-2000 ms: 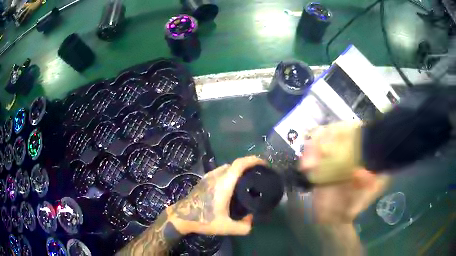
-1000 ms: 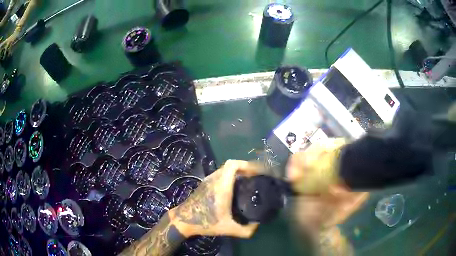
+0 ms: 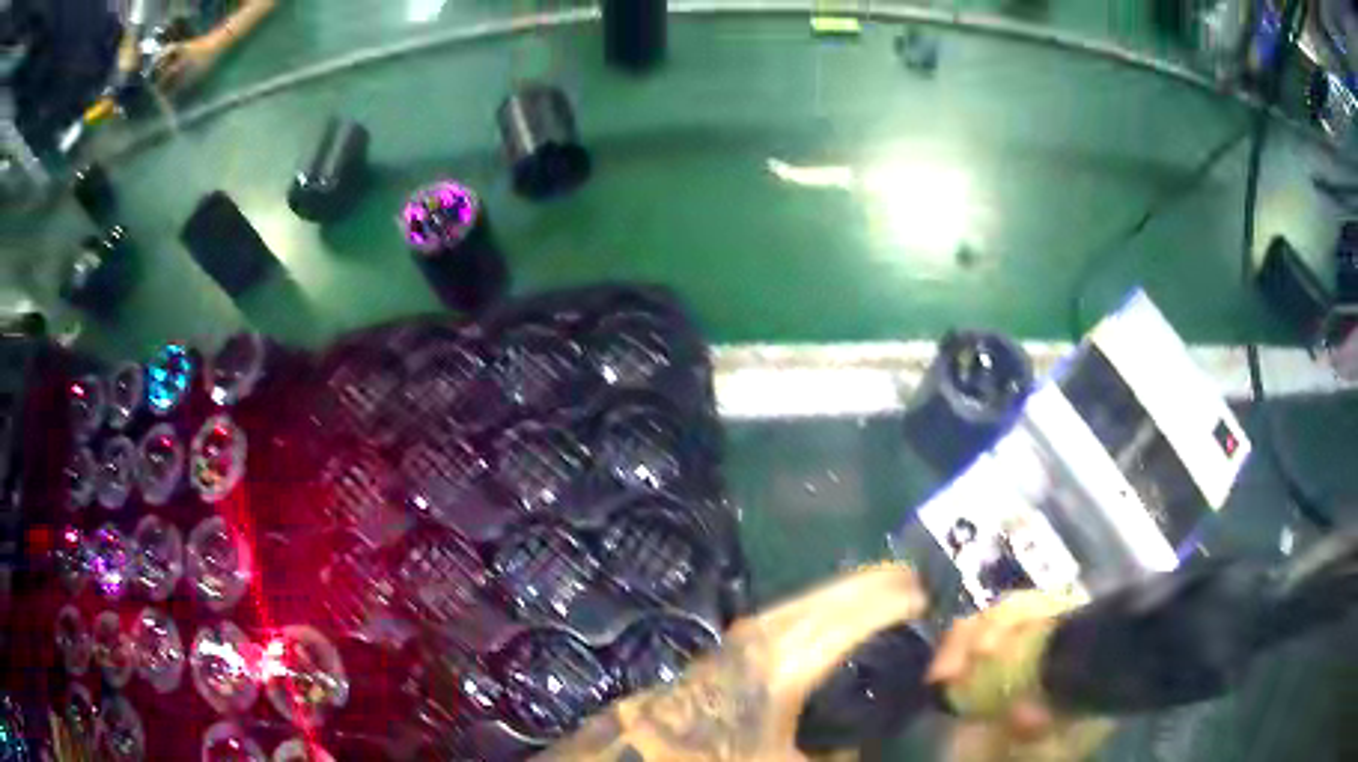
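My left hand (image 3: 812,633) holds a black cylindrical unit housing (image 3: 871,688) at the lower centre; the image is blurred there. My right hand (image 3: 1001,663) grips the black electric screwdriver (image 3: 1154,648) by its pale yellowish lower part, just right of the housing. The screwdriver lies slanted, with its body towards the right. Its tip points at the housing, but whether they touch cannot be told. The white, blue-edged screw feeder (image 3: 1095,447) stands at an angle beyond my right hand.
A black blister tray (image 3: 715,491) lies left of centre, with lit and unlit units (image 3: 157,558) at far left. A dark unit (image 3: 976,395) stands beside the feeder. Beyond the metal rail (image 3: 819,390), the green belt carries black cylinders and a pink-lit unit (image 3: 442,223). A person's arm (image 3: 216,48) shows at top left.
The view has tilted up and shifted left, so the bench items sit lower and further right. Both hands still hold the housing and screwdriver. Units on the belt have shifted relative to the tray.
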